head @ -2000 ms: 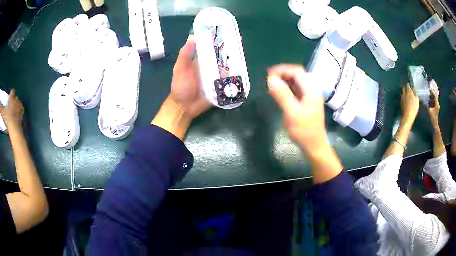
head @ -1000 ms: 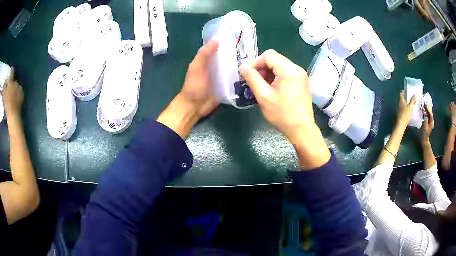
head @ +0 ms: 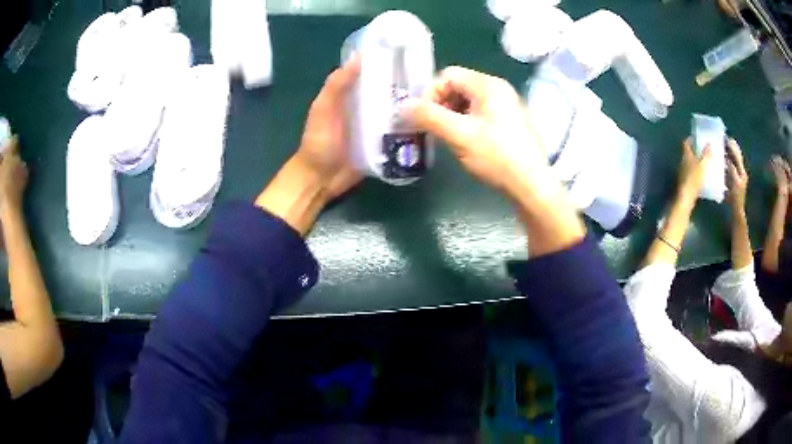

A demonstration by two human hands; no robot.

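A white oval housing (head: 369, 130) is held upright above the dark green bench, its open side towards me. A black cooling fan (head: 405, 154) with a pale round hub sits at its lower end. Lead wires show faintly above the fan, blurred. My left hand (head: 328, 130) is closed around the housing's left side. My right hand (head: 473, 117) is at the housing's right edge, with thumb and fingertips together over the opening just above the fan. The fingertips are blurred, and I cannot tell if they pinch a wire.
White oval units (head: 187, 143) lie grouped at the left, with slim white side parts (head: 241, 43) behind. At the right are stacked white bodies (head: 608, 165), one with a black grille (head: 641, 195), and white covers (head: 537, 33). Other people's hands (head: 695, 165) work at the right and far left.
From two seconds ago, my right hand has moved left from beside the housing to its opening. Since one second ago, the housing has turned to face me more, uncovering the fan.
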